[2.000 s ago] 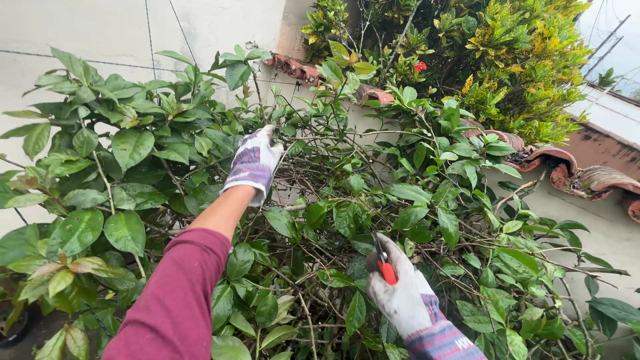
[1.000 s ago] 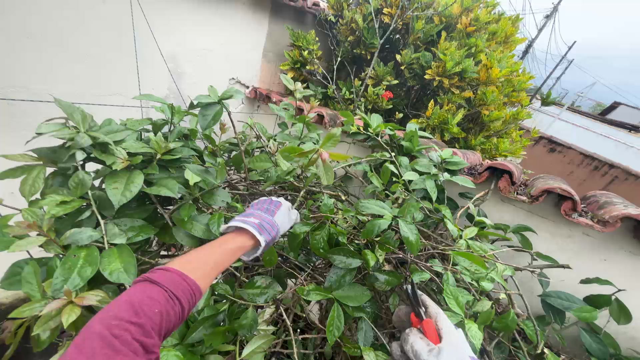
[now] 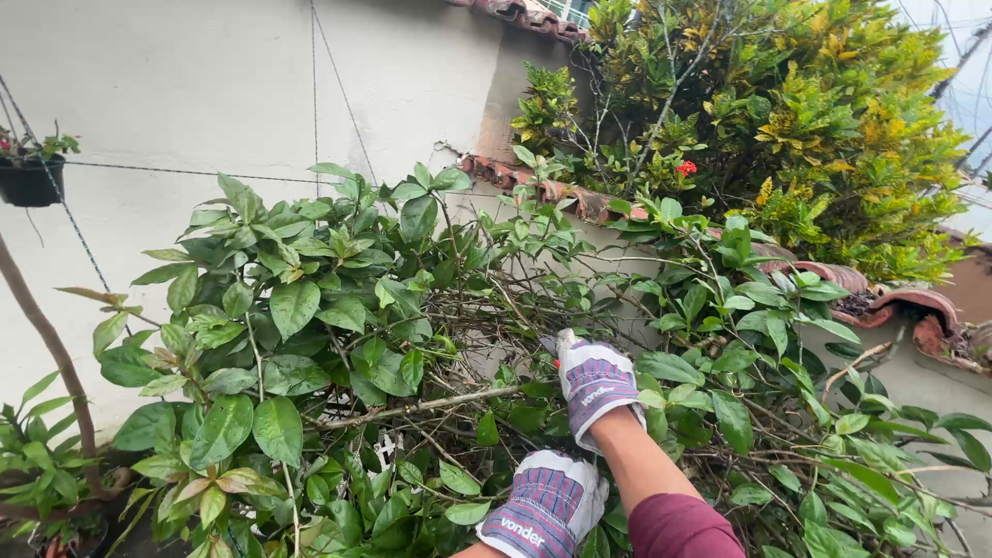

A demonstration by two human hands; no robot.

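Observation:
Both my hands wear white work gloves with striped cuffs. My right hand [image 3: 595,380] reaches into the middle of a leafy green shrub [image 3: 294,372], shut on pruning shears. Only a bit of red and a grey blade [image 3: 547,342] show at its fingers, beside thin tangled twigs. My left hand [image 3: 552,496] is lower and slightly to the left, among the leaves at the bottom; its fingers are hidden, so its hold cannot be told. A thicker bare branch [image 3: 434,404] slants up towards my right hand from the left.
Behind the shrub stands a pale wall [image 3: 194,93], with red clay tiles [image 3: 837,275] along its lower top. A yellow-green bush [image 3: 821,139] rises beyond. Cords cross the wall near a hanging black pot [image 3: 31,182]. A potted plant's brown stem [image 3: 54,341] stands at left.
My right hand has moved from the lower right into the twigs with the red-handled shears. My left hand has moved down to the bottom leaves. The view has swung left.

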